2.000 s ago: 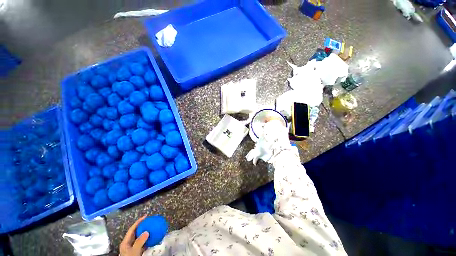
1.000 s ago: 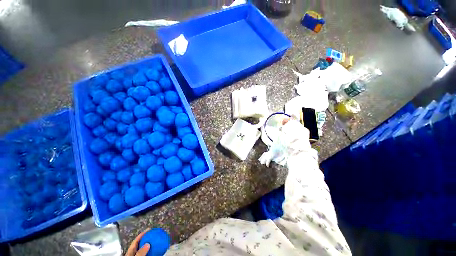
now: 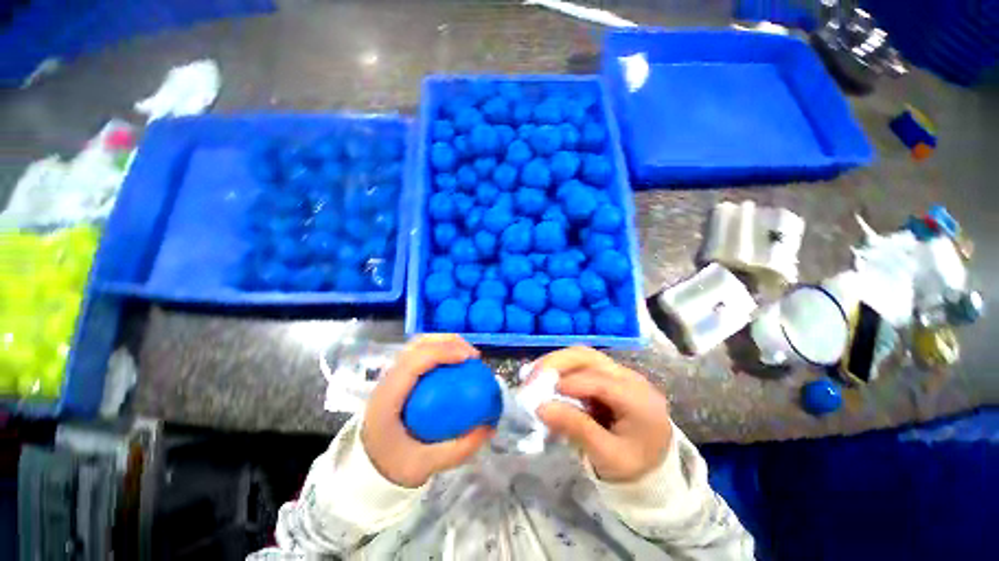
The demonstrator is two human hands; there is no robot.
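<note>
My left hand [image 3: 422, 411] holds a blue ball [image 3: 454, 401] above the lap at the bench edge. My right hand [image 3: 613, 414] pinches a crumpled white cloth or tissue [image 3: 535, 408] close to the ball's right side; whether they touch is unclear. A stack of clear plastic bags [image 3: 356, 376] lies at the bench edge, just left of my left hand and partly hidden by it. The bulk ball crate [image 3: 636, 274], heaped with matte blue balls, stands straight ahead. Left of it is the finished-goods crate [image 3: 203, 225], partly filled with glossy bagged balls.
An empty blue crate [image 3: 718, 110] stands at the back right. At the right are two spare bag bundles [image 3: 707, 308], a white mug [image 3: 805, 325], a smartphone [image 3: 861, 343], a loose blue ball [image 3: 820, 397] and crumpled tissues [image 3: 885, 263]. Yellow-green bagged items [image 3: 44, 307] lie far left.
The view has turned left. My right hand has come from the mug to beside the ball with the white cloth. The ball stays in my left hand; a loose ball now shows below the mug.
</note>
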